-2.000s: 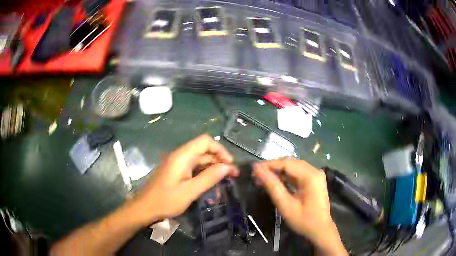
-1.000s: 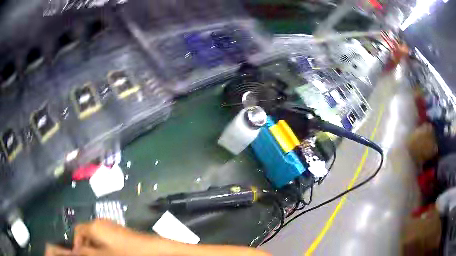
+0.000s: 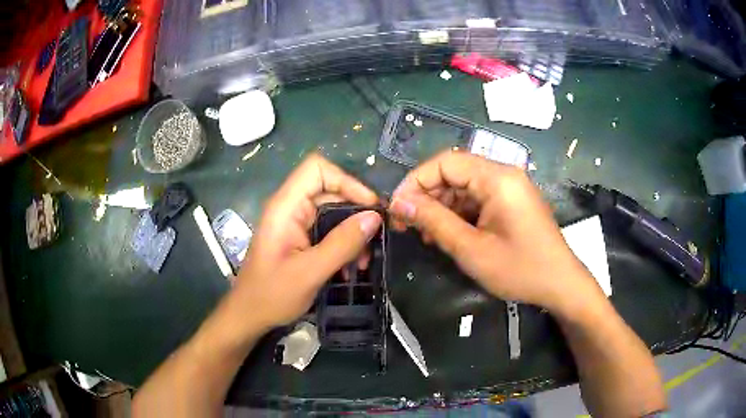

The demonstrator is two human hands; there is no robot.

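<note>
My left hand (image 3: 298,257) holds the black phone-shaped middle frame (image 3: 352,317) upright over the mat, its thumb near the top right corner and fingers behind it. The frame has rectangular openings. My right hand (image 3: 483,224) is at that same corner with thumb and index finger pinched together. Whether they grip a tiny part or the frame's edge cannot be told. The front housing (image 3: 398,133), with its open window and pale lower area, lies behind my right hand.
Red tray (image 3: 123,77) at upper left, clear trays (image 3: 343,61) along the back. Round dish of silver grains (image 3: 176,140), white square piece (image 3: 246,117), electric screwdriver (image 3: 654,237) at right, white card (image 3: 590,249), tweezers (image 3: 514,331) near the front edge, white stick (image 3: 213,241).
The view swung right and has come back to the work. The frame is now held higher, with both hands at its top corner. A white card now lies beside the screwdriver.
</note>
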